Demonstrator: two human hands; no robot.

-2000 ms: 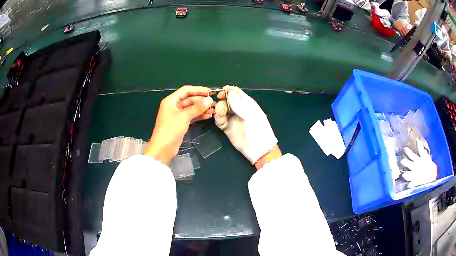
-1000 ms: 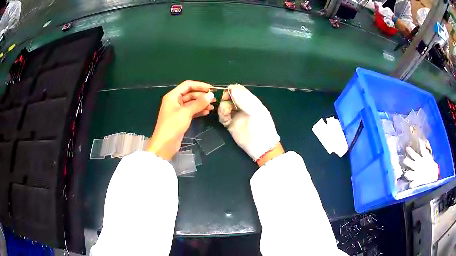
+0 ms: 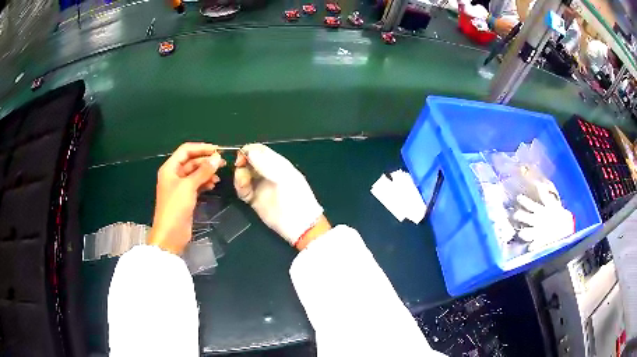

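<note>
My bare left hand (image 3: 183,188) and my white-gloved right hand (image 3: 274,190) hold a clear panel (image 3: 229,148) between their fingertips. The panel is seen edge-on as a thin bright line. A fanned row of clear square panels (image 3: 115,240) lies on the green mat left of my left hand. Loose clear panels (image 3: 202,256) lie below and between my hands, partly overlapping. Whether a film is on the held panel, I cannot tell.
Black foam trays (image 3: 28,223) are stacked at left. A blue bin (image 3: 447,237) at right holds clear pieces and a white glove (image 3: 541,217). White slips (image 3: 399,196) lie beside it. A black clip bin (image 3: 475,328) is below. Small red-and-black units (image 3: 166,47) sit on the green belt.
The view has turned to the right, so the hands and mat show further left and more of the right side shows. My hands still hold the panel edge-on, as a second ago.
</note>
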